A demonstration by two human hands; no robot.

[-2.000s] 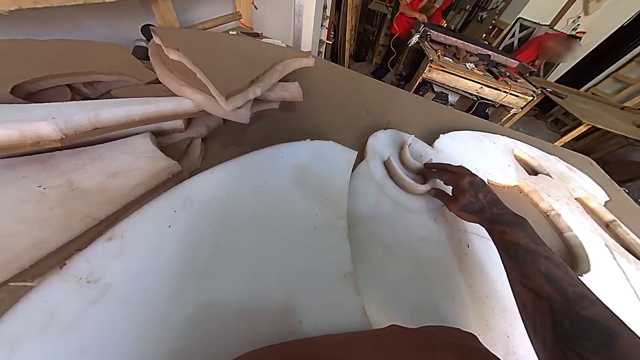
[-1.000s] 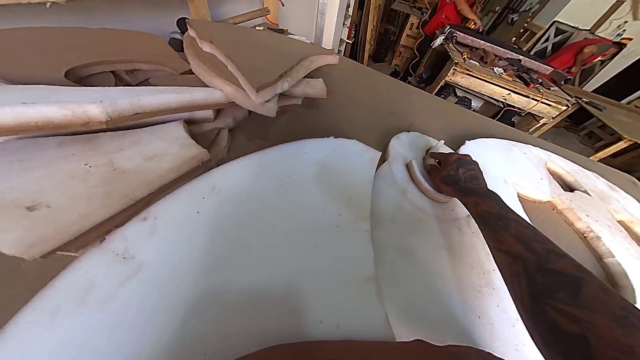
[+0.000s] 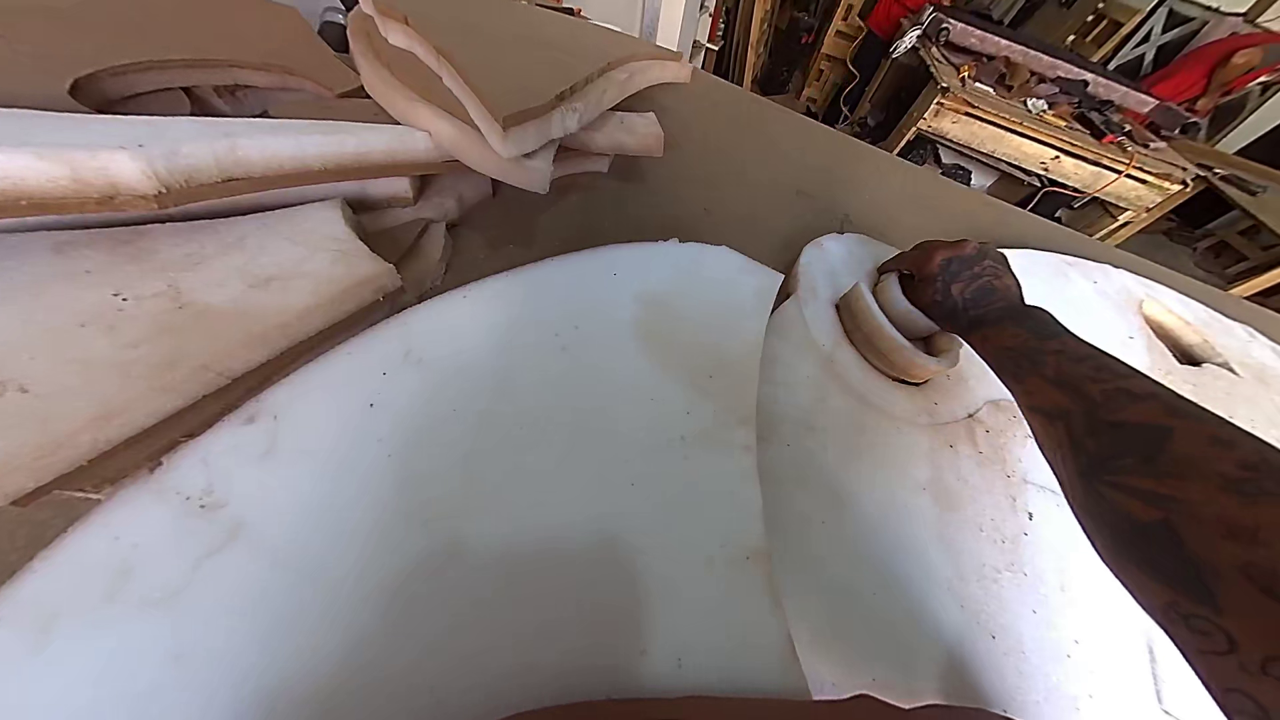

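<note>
My right hand (image 3: 950,285) grips a curved strip of white foam (image 3: 900,305). Just below it a second curved foam strip (image 3: 885,340) lies on a long white foam piece (image 3: 850,480). To the left, a large white foam sheet with a rounded edge (image 3: 560,430) meets that long piece along a seam. Under my forearm and to the right lies another foam piece with an oval hole (image 3: 1080,290). My left hand is out of view.
Foam offcuts (image 3: 590,100) and thick foam slabs (image 3: 190,290) are piled at the left on the brown tabletop (image 3: 730,170). Beyond its far edge stands a wooden workbench (image 3: 1050,150) cluttered with tools and scraps. Two people in red (image 3: 1215,70) are partly visible near it.
My right hand has closed further around the small curved strip, which has shifted beside the other curved strip. The fingers were more extended earlier.
</note>
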